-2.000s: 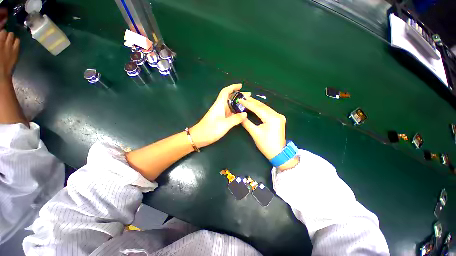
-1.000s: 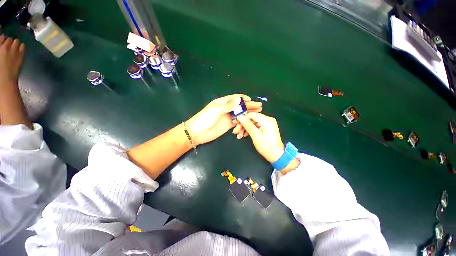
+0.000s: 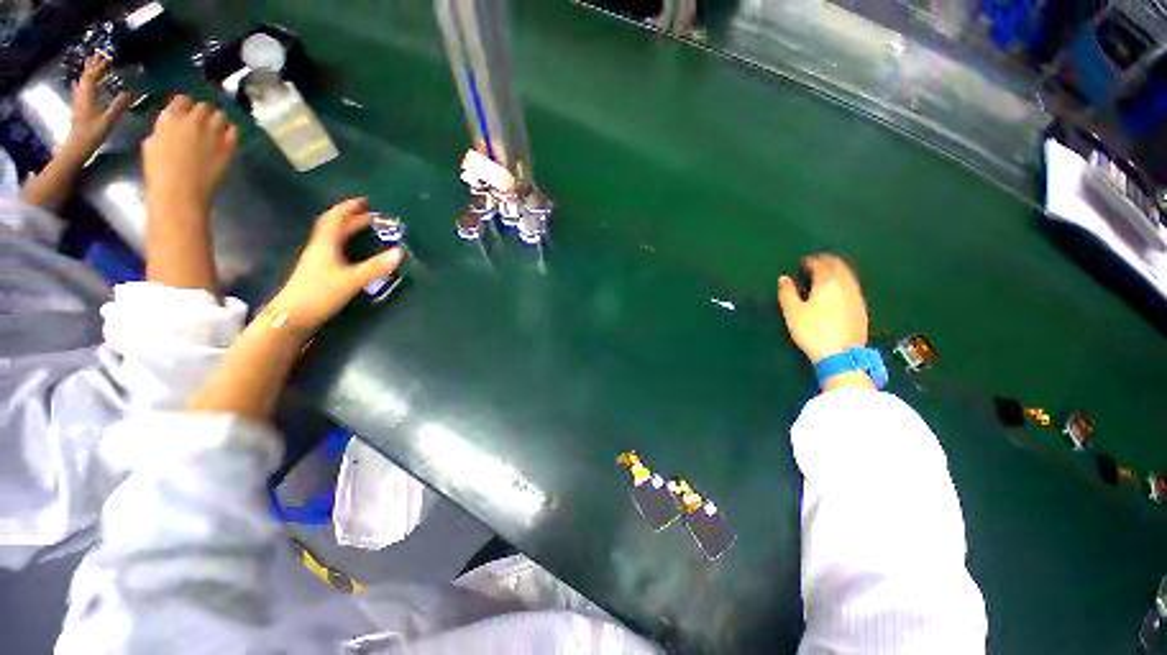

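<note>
My left hand (image 3: 330,271) is at the left, thumb and index finger apart around a round silver-topped part (image 3: 388,228). A small silver-rimmed unit (image 3: 381,284) is just below the thumb; I cannot tell if either is gripped. My right hand (image 3: 829,311), with a blue wristband, is over the belt at the right, palm down, with a dark piece (image 3: 805,276), seemingly a display module, between thumb and fingers. Its orange tail is not visible. A silver-rimmed housing (image 3: 915,352) lies to the right of the wristband.
Two spare display modules (image 3: 657,504) (image 3: 710,527) lie near my body. Silver-topped parts (image 3: 531,220) cluster at the metal post (image 3: 493,90). A white sliver (image 3: 723,305) lies mid-belt. A dispenser bottle (image 3: 297,132) and a neighbour's hands (image 3: 187,151) are at upper left. More units (image 3: 1078,429) lie right.
My hands have separated: the left moved far left to the silver-topped part, the right moved right to where a display module lay. The view has shifted, showing more of the neighbours at left.
</note>
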